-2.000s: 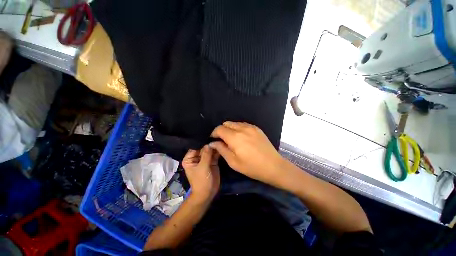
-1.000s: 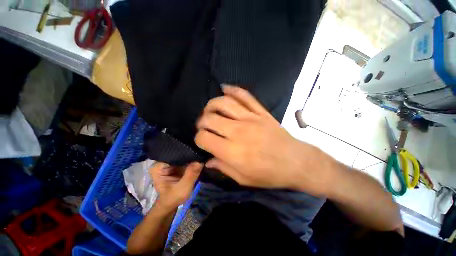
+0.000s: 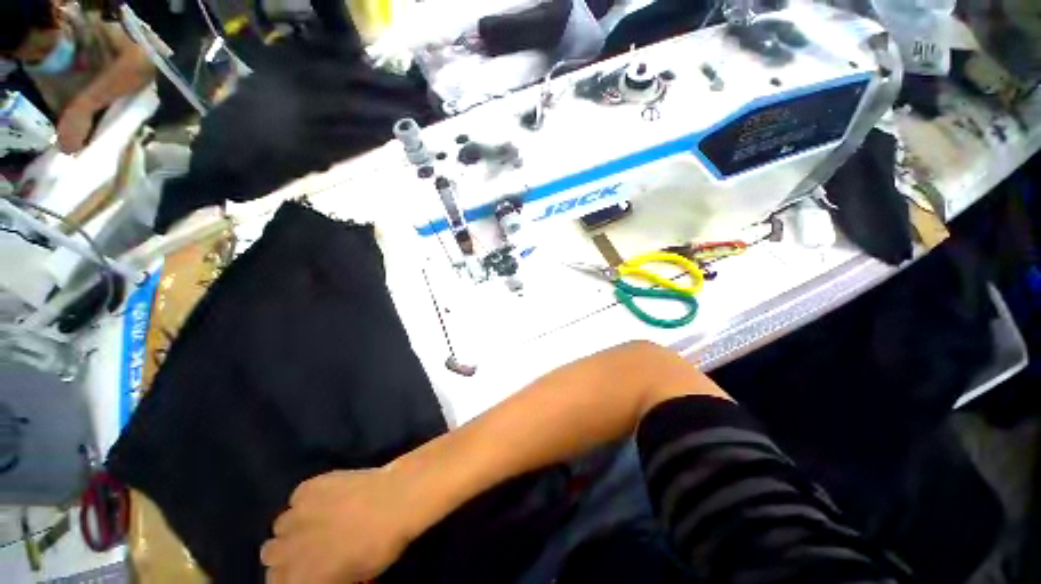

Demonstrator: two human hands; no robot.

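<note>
A large black cloth [image 3: 285,342] is spread over the left part of the white table and the brown board, its lower part cut off by the picture's bottom edge. My right hand [image 3: 337,530] lies on its lower part with the fingers curled; the fingertips are hidden, so I cannot tell whether they grip it. My left hand is not in view. The white JACK sewing machine [image 3: 639,171] stands right of the cloth. Its needle area [image 3: 497,257] has no cloth under it.
Scissors with yellow and green handles [image 3: 660,285] lie on the table [image 3: 525,354] below the machine head. Red-handled scissors [image 3: 105,510] lie at far left. More black cloth [image 3: 308,114] lies behind. A masked person [image 3: 103,74] sits at upper left. Dark cloth [image 3: 877,194] lies at right.
The view has swung up and right, showing the whole machine. My left hand has gone out of the picture. My right hand now rests lower on the cloth; the crate is out of view.
</note>
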